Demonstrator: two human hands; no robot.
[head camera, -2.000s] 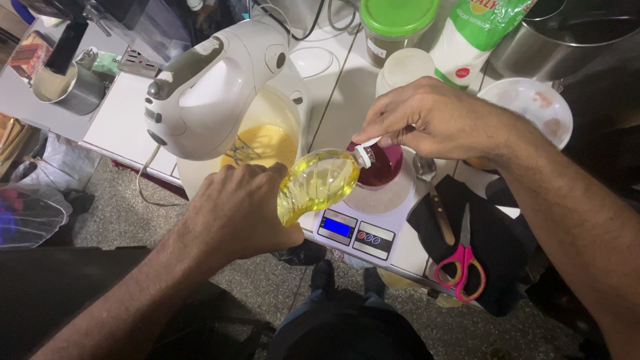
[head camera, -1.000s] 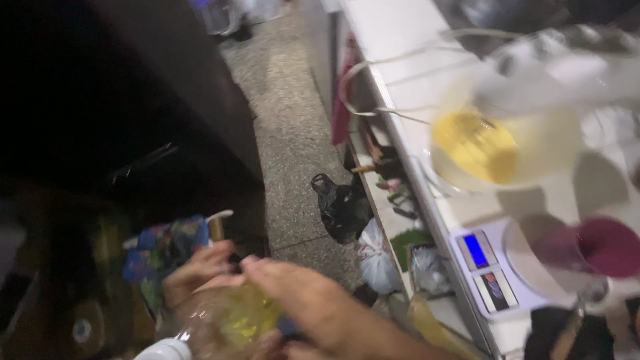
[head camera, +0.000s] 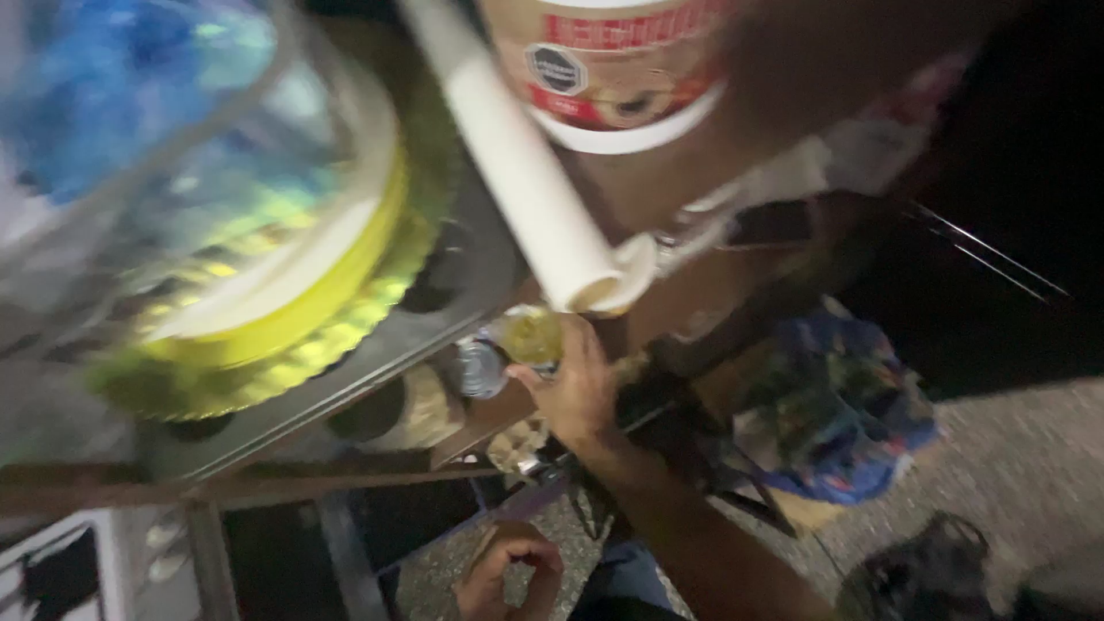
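Note:
My right hand reaches in from the lower right and grips a clear bottle of yellow oil, thumb on its left side and fingers on its right. The bottle is beside another clear plastic item at the edge of a brown surface. Just above the hand lies the end of a white roll. My left hand is low in the view, fingers loosely curled, with a gap between thumb and fingers and nothing in it. The picture is blurred.
A large tub with a printed label stands at the top. A yellow-rimmed round item with blue plastic fills the upper left. Patterned blue fabric lies right of my arm; a dark bag is on the floor.
The view has swung away from the counter with the mixer and scale. Both my hands were at the oil bottle; now only my right hand holds it, and my left hand is off it.

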